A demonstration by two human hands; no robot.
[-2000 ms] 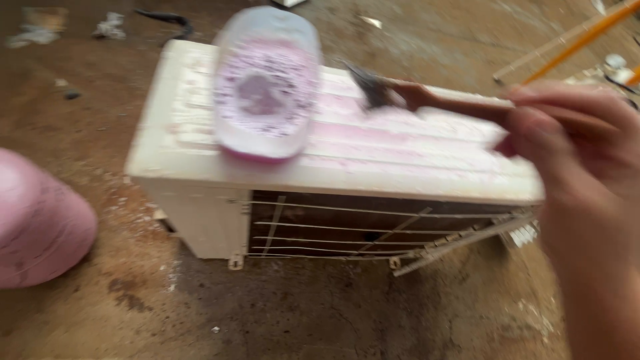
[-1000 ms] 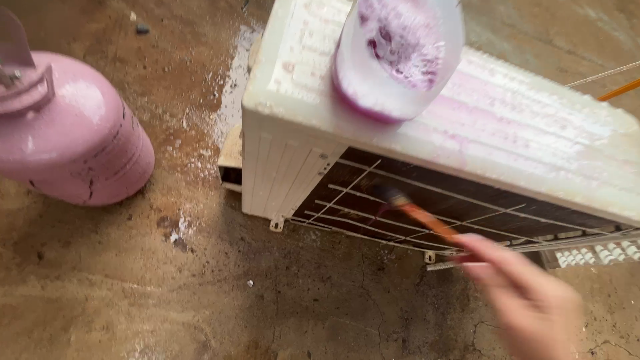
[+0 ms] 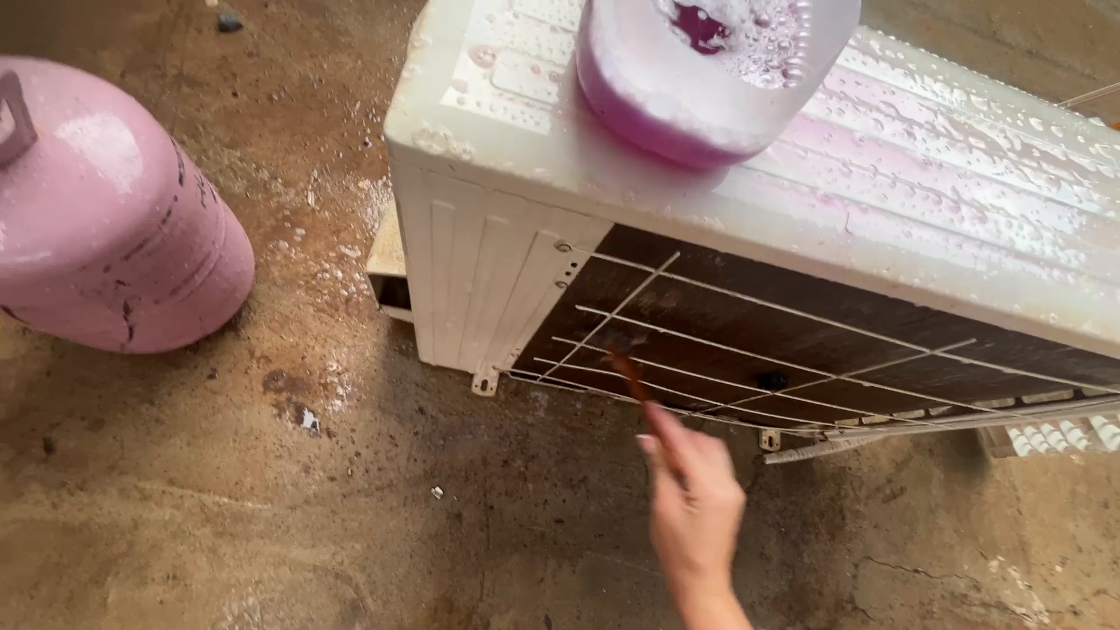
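Observation:
My right hand grips the wooden handle of a brush, whose blurred head is at the wire guard over the dark fins of an air conditioner's outdoor unit. Whether the bristles touch the fins cannot be told. On the unit's wet, ribbed top stands a translucent plastic container with purple, foamy liquid. Purple-tinted drops and foam lie on the top beside it. My left hand is out of view.
A pink gas cylinder stands on the stained concrete floor at the left. A slatted white piece lies under the unit's right end. Mounting feet stick out along the lower edge.
My right hand with the brush has gone from above the unit's top down to its finned side. The view has shifted, and more of the pink cylinder shows.

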